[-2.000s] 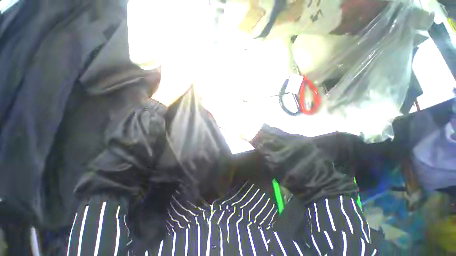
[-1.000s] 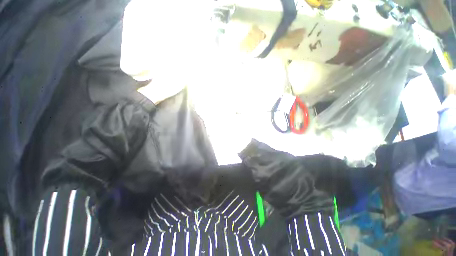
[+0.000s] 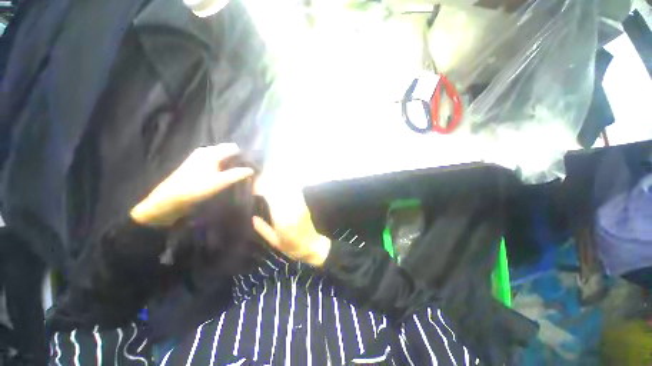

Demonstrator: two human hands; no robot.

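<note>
A large dark garment piece (image 3: 93,143) is heaped at the left and runs down over the table's edge towards my lap. My left hand (image 3: 191,184) is on the dark cloth left of centre, its thumb and fingers pinching a fold. My right hand (image 3: 292,221) is just right of it, fingers pointing up and thumb to the left, on the same cloth at the table's front edge. The fingertips of both hands are close together and partly hidden in the cloth. The needle area is washed out by glare.
Scissors (image 3: 432,104) with one black and one red loop lie on the glaring white table (image 3: 357,154). A crumpled clear plastic bag (image 3: 532,100) hangs at the right. The seat has green edges (image 3: 502,271). Part of a person in lavender (image 3: 628,218) shows at the far right.
Both hands have come out of the glare, back towards my lap, and now show on the cloth. The cloth has been drawn left off the bright area. The view has also shifted.
</note>
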